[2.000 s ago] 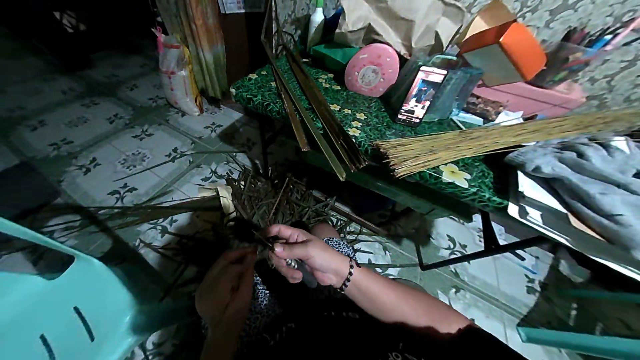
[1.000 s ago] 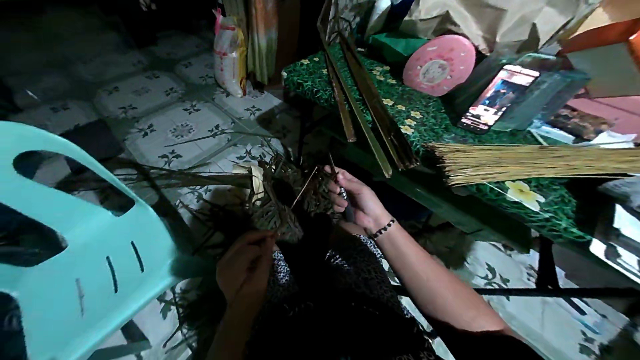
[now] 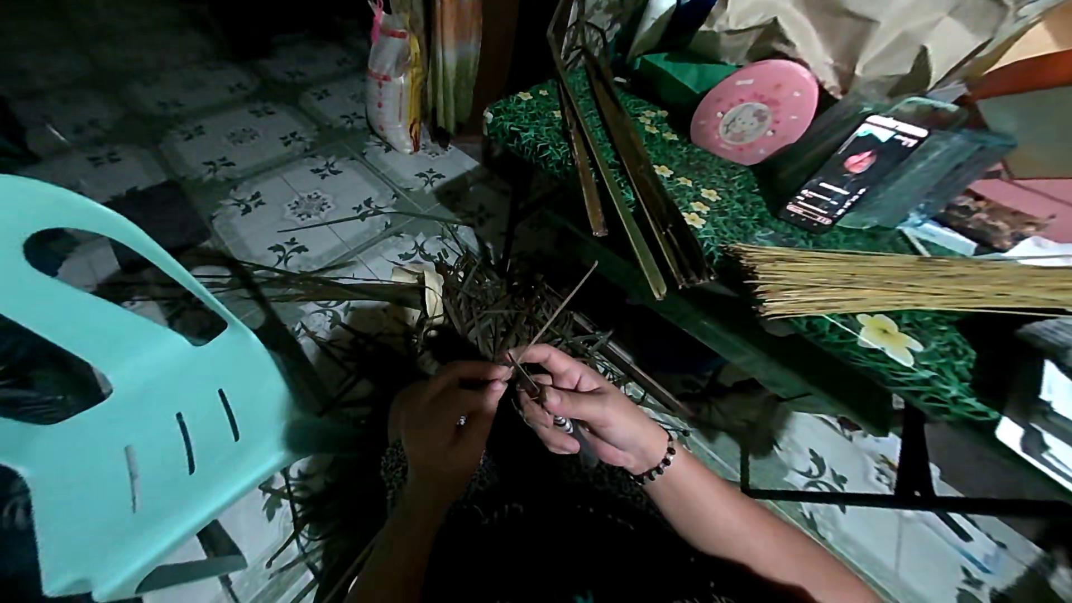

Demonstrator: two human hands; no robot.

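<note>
My left hand point(image 3: 456, 419), a ring on one finger, pinches the near end of a thin leaf strip or rib point(image 3: 565, 310) close to my right fingertips. My right hand point(image 3: 586, 406), with a beaded bracelet at its wrist, is closed around a small knife point(image 3: 526, 375); its grey handle shows partly below the palm. Both hands meet above my dark lap. Beyond them lies a heap of dry leaf shavings point(image 3: 494, 306). A bundle of thin palm-leaf ribs point(image 3: 888, 280) rests on the green table cover at the right, and long folded brown leaves point(image 3: 645, 184) hang over the table edge.
A turquoise plastic chair point(image 3: 159, 377) stands at the left. On the table point(image 3: 519, 117) are a pink round fan-like object point(image 3: 754, 111), a lit phone point(image 3: 854, 172) against a clear container, and crumpled brown paper point(image 3: 779, 38). A filled sack point(image 3: 394, 84) stands on the tiled floor.
My hands, apart a second ago, have come together, with a thin strip now between them. The view has shifted, bringing more of the turquoise chair into sight than two seconds ago.
</note>
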